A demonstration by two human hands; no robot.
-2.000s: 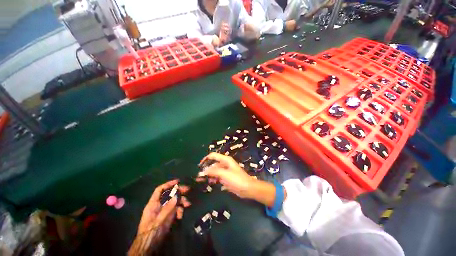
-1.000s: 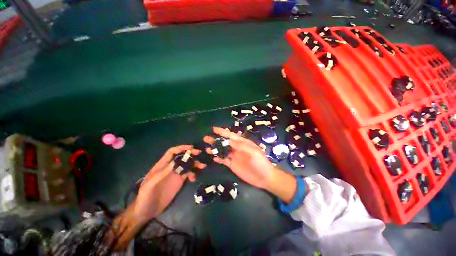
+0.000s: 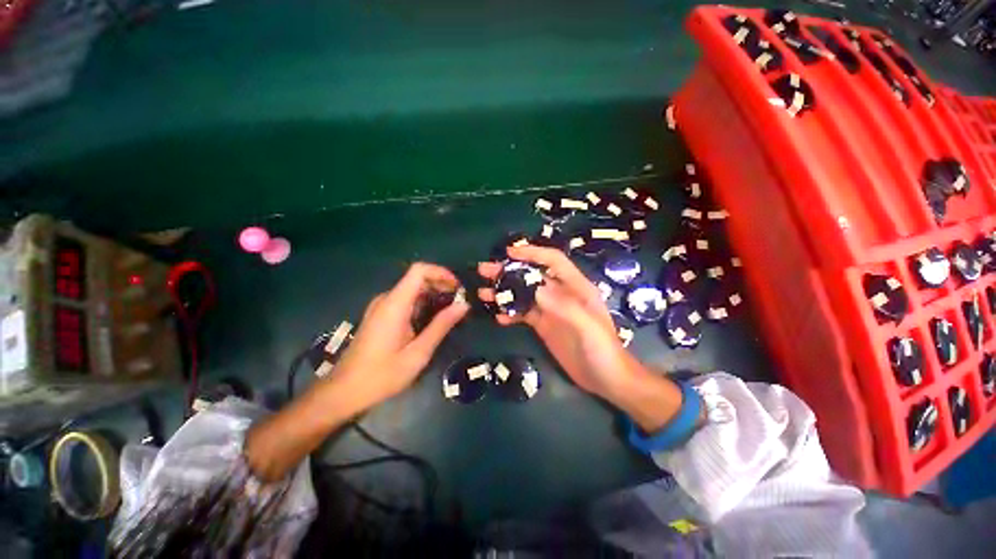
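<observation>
My left hand (image 3: pixel 395 333) holds a dark round unit (image 3: pixel 435 310) edge-on between thumb and fingers. My right hand (image 3: pixel 568 317) holds another black disc (image 3: pixel 518 288) with cream tape tabs, its face turned up. The hands are a small gap apart above the mat. Two taped discs (image 3: pixel 491 379) lie side by side just below them. Many loose taped discs (image 3: pixel 595 235) lie right of and beyond my right hand, a few with shiny pale faces (image 3: pixel 645 304). Another disc (image 3: pixel 334 342) lies partly behind my left hand.
Red compartment trays (image 3: pixel 781 207) holding discs stand at the right. A beige power supply (image 3: pixel 104 306) with red readouts and a red lead (image 3: pixel 192 293) stands at left. Pink blobs (image 3: pixel 264 245) lie on the mat (image 3: pixel 371 235). A tape roll (image 3: pixel 84 475) and black cord (image 3: pixel 382 445) are nearer.
The view has tilted down, so the far tray and people have left it. My left hand has turned its disc edge-on. My right hand's disc now faces up.
</observation>
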